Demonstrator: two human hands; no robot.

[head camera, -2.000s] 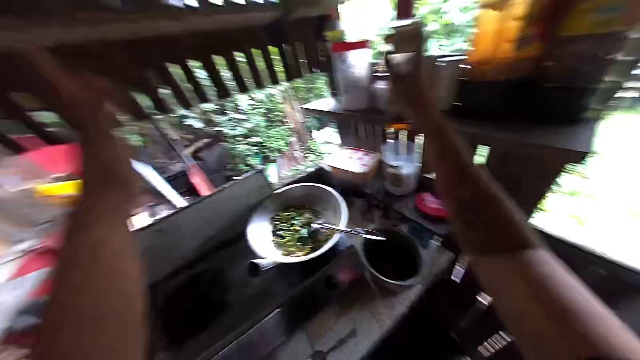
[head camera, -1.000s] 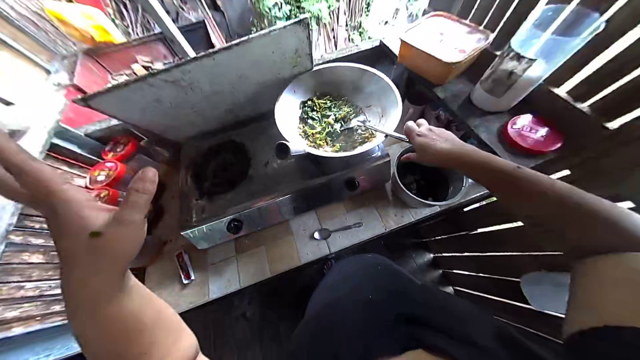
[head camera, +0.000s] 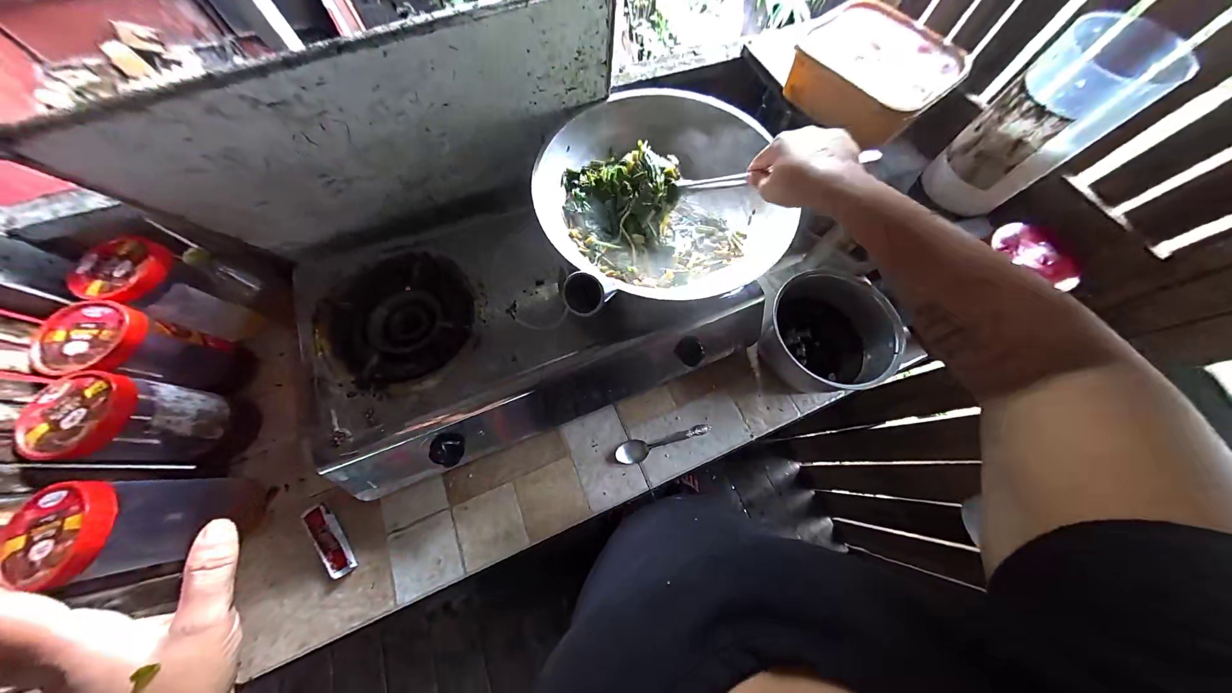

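Note:
My right hand point(head camera: 807, 168) grips the handle of a metal utensil point(head camera: 714, 181), its far end under a clump of cooked leafy greens point(head camera: 630, 197). The greens sit in a wide metal wok point(head camera: 568, 144) on the stove's right side, with more chopped vegetables and some vapour in it. My left hand point(head camera: 168, 626) is at the lower left, thumb raised and fingers partly cut off by the frame, beside the nearest red-lidded jar point(head camera: 58, 534); nothing shows in its grasp. A bit of leaf sticks near its wrist.
The gas stove point(head camera: 500, 366) has a bare left burner point(head camera: 404, 322). A metal spoon point(head camera: 664, 445) and a small red packet point(head camera: 329, 542) lie on the tiled ledge. Right of the stove stand a dark-filled pot point(head camera: 833, 337), an orange tub point(head camera: 847, 101), a plastic pitcher point(head camera: 1020, 125) and a pink-lidded container point(head camera: 1037, 255).
The utensil was left resting in the wok two seconds ago; my right hand has since taken its handle. The greens are now gathered in a clump. My left hand has lowered beside the jars.

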